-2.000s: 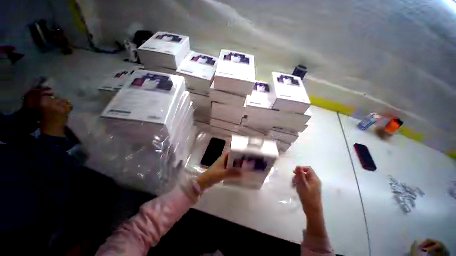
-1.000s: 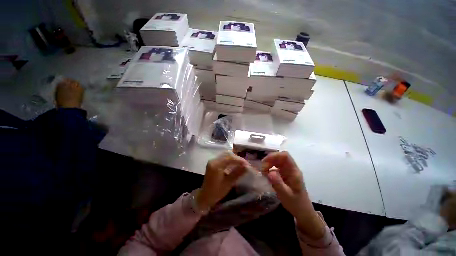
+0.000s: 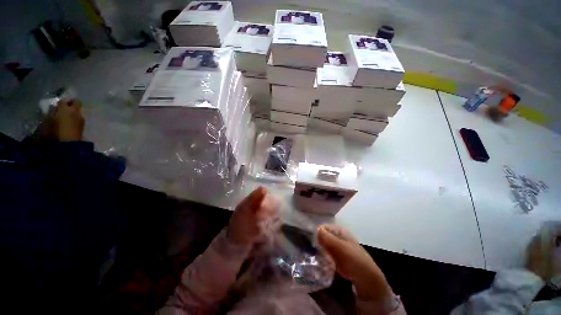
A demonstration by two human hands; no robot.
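Observation:
My left hand [image 3: 249,215] and my right hand [image 3: 350,255] hold a clear plastic bag [image 3: 302,261] between them, in front of my body below the bench edge. The bag is crinkled, glossy and spread apart; it looks empty. A white retail box [image 3: 324,192] with a dark purple product picture stands upright on the bench, just beyond my hands and touched by neither. Behind it to the left, a smartphone [image 3: 278,154] lies partly under clear film on pale bags. My left hand is blurred, its fingers partly hidden by film.
A tall pile of bagged boxes [image 3: 184,92] stands left of centre. Unbagged box stacks [image 3: 290,95] stand behind the work spot. A second phone [image 3: 474,144], small silvery parts [image 3: 524,189] and small bottles [image 3: 509,103] lie right. A person in dark blue is left, another in pale sleeves right.
My left hand has let go of the box, which now stands on the bench. Both hands took hold of a clear bag, then moved it lower and spread it. The view has shifted.

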